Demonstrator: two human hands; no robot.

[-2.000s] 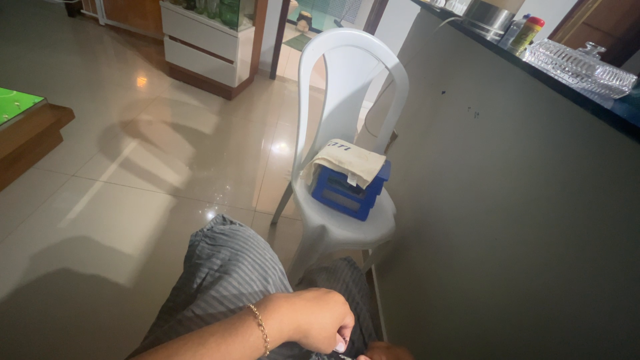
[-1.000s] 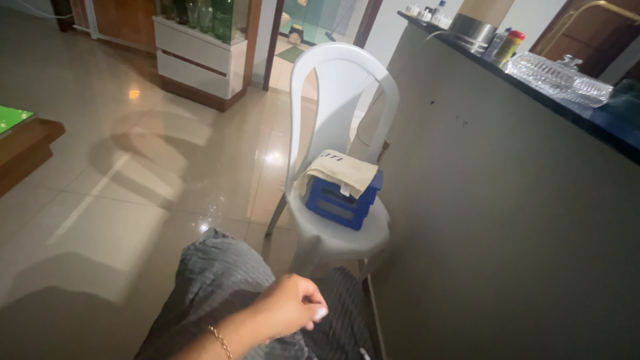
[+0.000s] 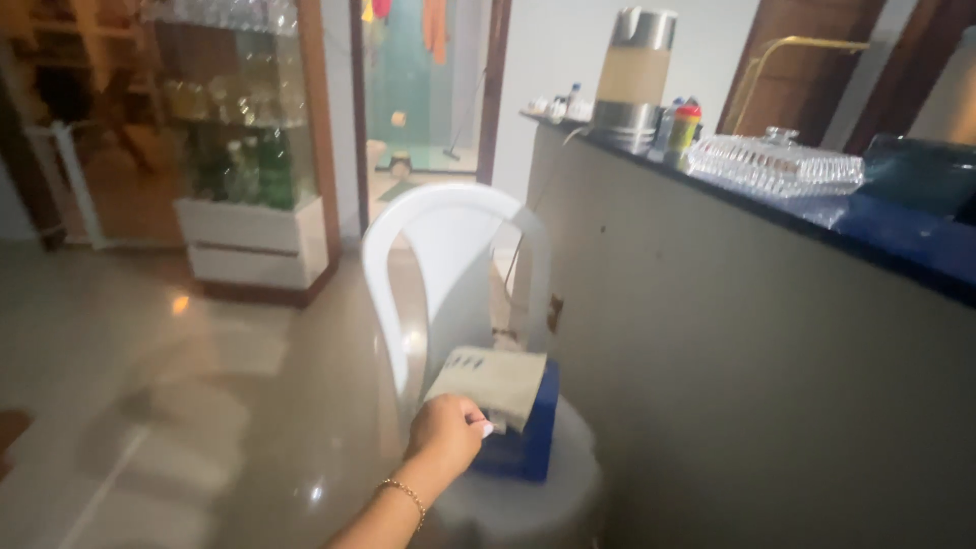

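Note:
My left hand [image 3: 450, 435], with a chain bracelet on its wrist, reaches forward to the front edge of a folded cream cloth [image 3: 496, 381]. Its thumb and fingers are drawn together; blur hides whether they pinch the cloth. Something white shows at the fingertips, a nail or a small item. Dark marks are printed on the cloth, which lies over the top of a blue plastic box or basket [image 3: 541, 442]. That blue piece rests on the seat of a white plastic chair [image 3: 457, 206]. My right hand is out of view.
At right runs a grey half wall with a dark countertop [image 3: 808, 236], holding a ribbed glass dish with lid [image 3: 778, 164], a red-capped bottle [image 3: 683, 130] and a steel-banded container [image 3: 633, 76]. A glass-fronted cabinet [image 3: 252, 236] stands at left, a doorway behind the chair.
My left hand has moved from over my lap to the cloth on the chair. My right hand, partly visible at the lower edge two seconds ago, is out of view. The view has tilted up.

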